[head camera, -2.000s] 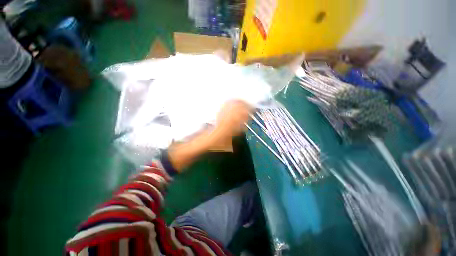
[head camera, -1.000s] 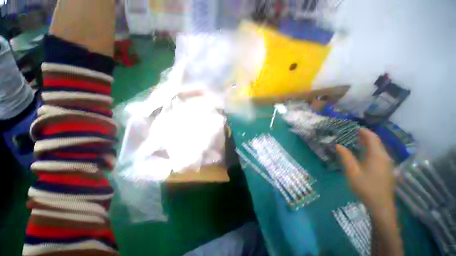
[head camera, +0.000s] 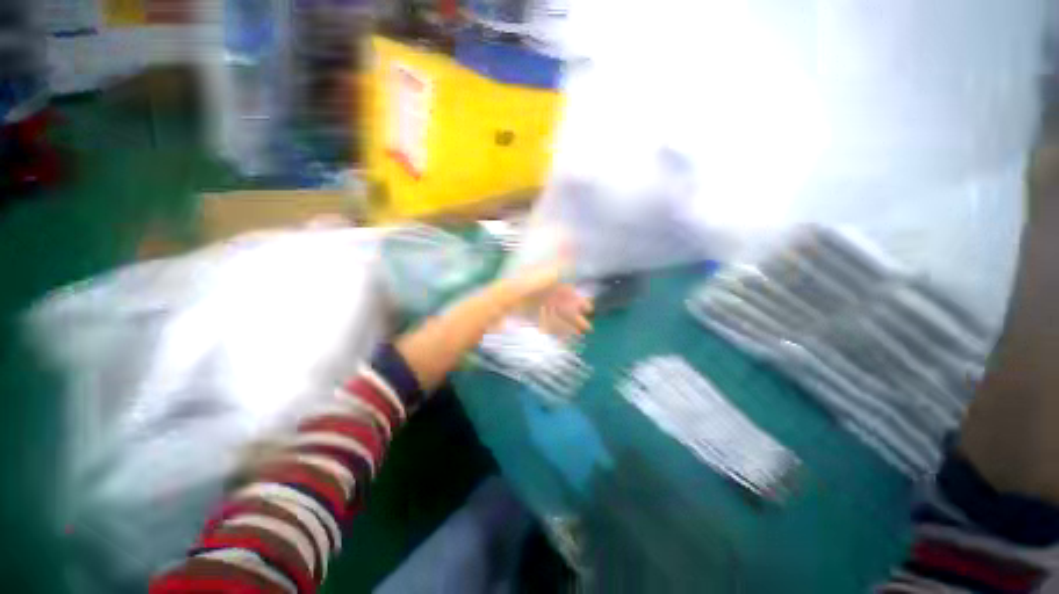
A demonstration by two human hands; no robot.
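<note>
The picture is blurred. My left hand (head camera: 552,298) is over the bench's back left part, its fingers curled, and appears shut on clear bubble wrap (head camera: 633,209) where the film narrows. The film spreads up and right from there; more lies at left (head camera: 256,313). Thin white strips (head camera: 534,360) lie in a row just below my left hand, partly covered by it. A second row of strips (head camera: 711,427) lies mid-bench. My right hand is out of the picture; only its striped sleeve shows at the lower right corner.
Silvery bubble-wrapped packs (head camera: 848,337) lie side by side at the right of the green bench (head camera: 650,522). A light blue patch (head camera: 566,444) is near the front edge. A yellow box (head camera: 465,133) stands behind. Brown cardboard (head camera: 261,211) shows behind the film at left.
The view has swung right. My left arm has come down from its raised position to the bench. My right hand has left the picture. Film now spreads across the back and upper right.
</note>
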